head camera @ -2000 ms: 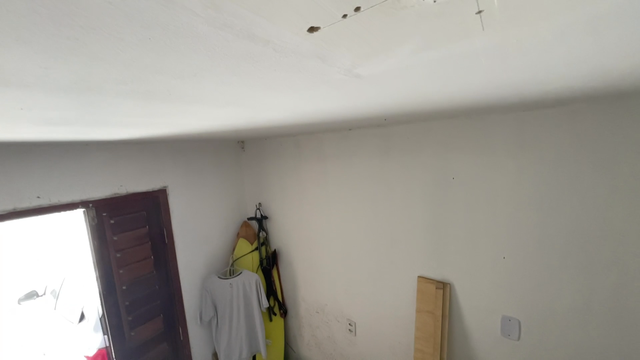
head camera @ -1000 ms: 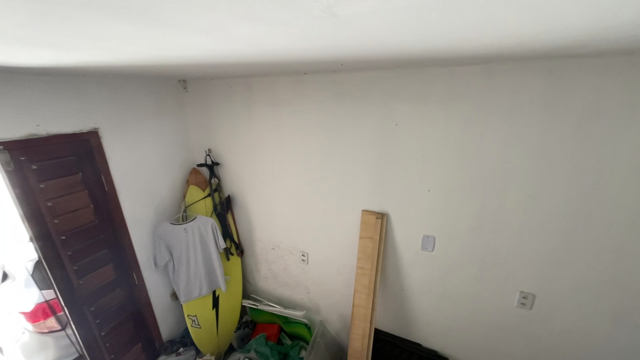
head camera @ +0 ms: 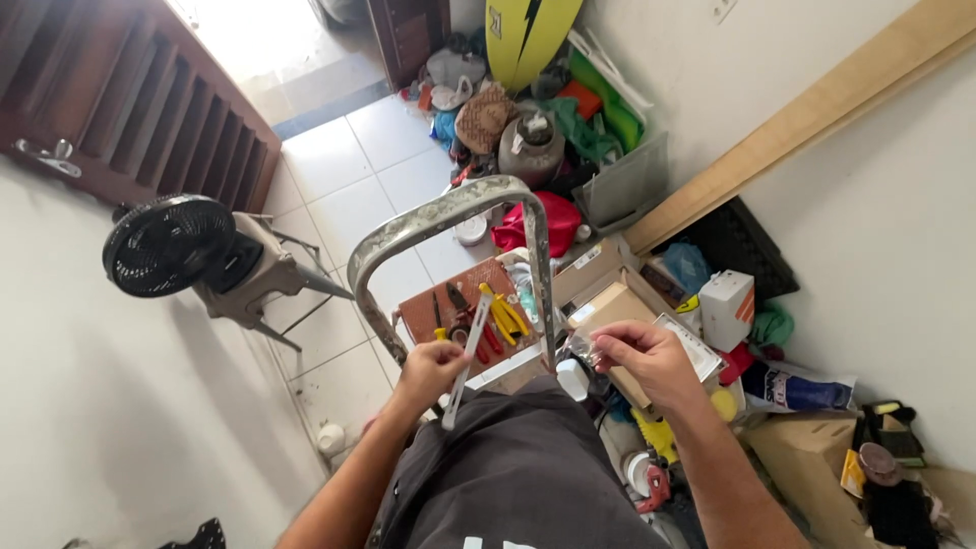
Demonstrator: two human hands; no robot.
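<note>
My left hand [head camera: 436, 375] pinches a thin, slotted metal strip [head camera: 467, 358] that slants in front of my shorts and the ladder. In my right hand [head camera: 640, 354], thumb and fingers close on a small clear plastic bag [head camera: 584, 348]; its contents are too small to make out. Beyond my left hand, the reddish-brown top step of a stepladder [head camera: 427, 306] carries yellow-handled pliers [head camera: 505, 314], red-handled pliers [head camera: 488, 335] and a screwdriver with a yellow handle [head camera: 440, 332]. The ladder's paint-spattered metal rail [head camera: 450, 200] arches above the step.
At left, a black fan [head camera: 171, 244] sits on a stool [head camera: 259, 286] near a louvred wooden door [head camera: 152, 99]. Cardboard boxes [head camera: 602, 282], a gas cylinder [head camera: 531, 149] and a plastic bin [head camera: 627, 187] crowd the right side. A long wooden board [head camera: 801, 114] leans against the wall.
The view has swung far down from the ceiling and wall to the ladder and floor. Both hands, the strip and the small bag are now in sight; neither earlier frame shows them.
</note>
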